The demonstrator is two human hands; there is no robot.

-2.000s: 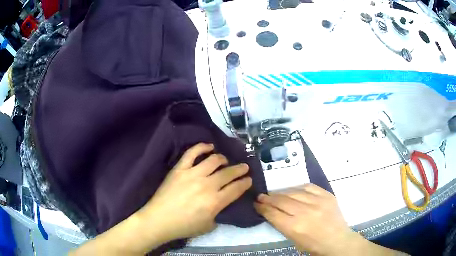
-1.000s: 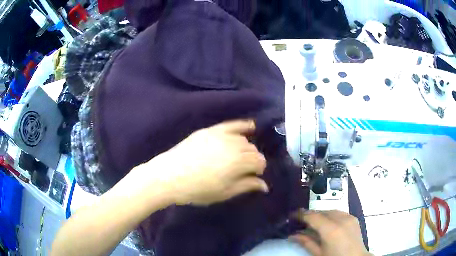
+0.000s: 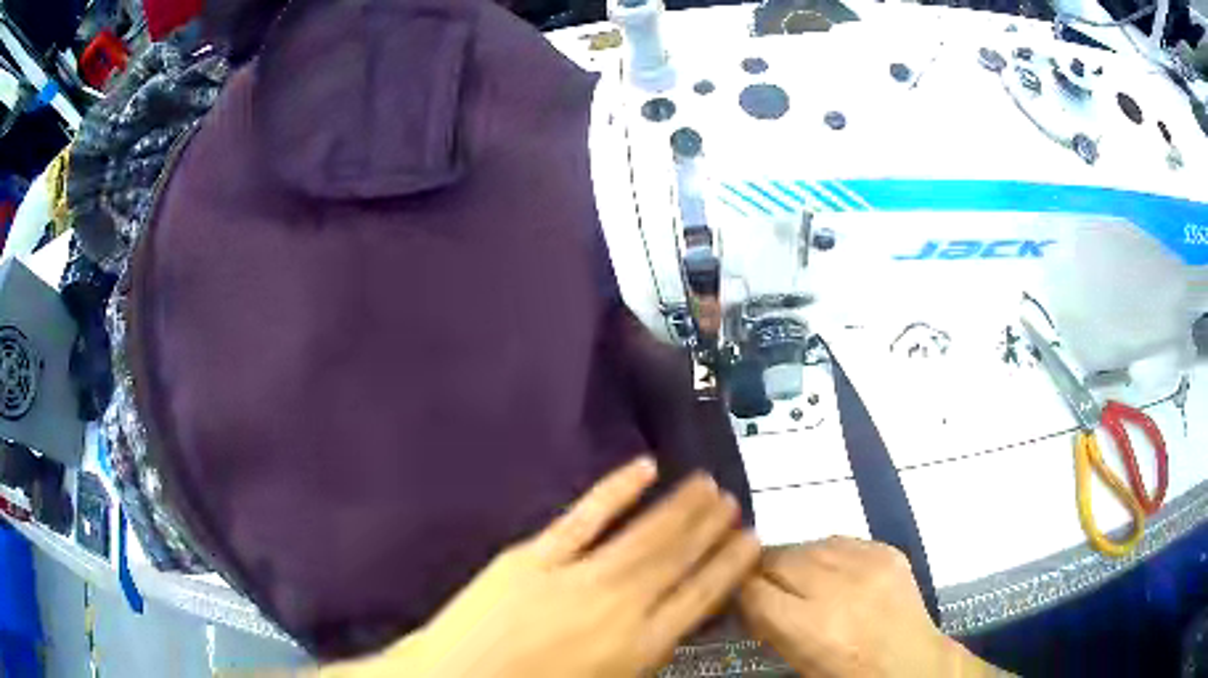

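Observation:
The dark plum garment body [image 3: 384, 318] covers the left of the table, with a flap piece [image 3: 378, 99] on it and grey plaid fabric [image 3: 123, 152] along its left edge. My left hand [image 3: 636, 570] lies on the garment's lower right part, slightly blurred. My right hand [image 3: 835, 596] is beside it, its curled fingertips pinching the garment edge below the needle area. The garment edge runs up to the presser foot [image 3: 709, 371] of the white sewing machine [image 3: 954, 285]. A dark binding strip [image 3: 881, 477] runs from the needle area over the table's front edge.
Thread snips [image 3: 1113, 457] with red and orange-yellow handles lie at the right. A measuring tape [image 3: 1047, 596] runs along the front edge. A thread post [image 3: 644, 47] stands behind the machine head. A grey box with a round vent [image 3: 27, 364] is at the far left.
The view swung right, then back. The garment now lies flatter and its edge is straighter below the foot. My left hand has moved down and right, close against my right hand.

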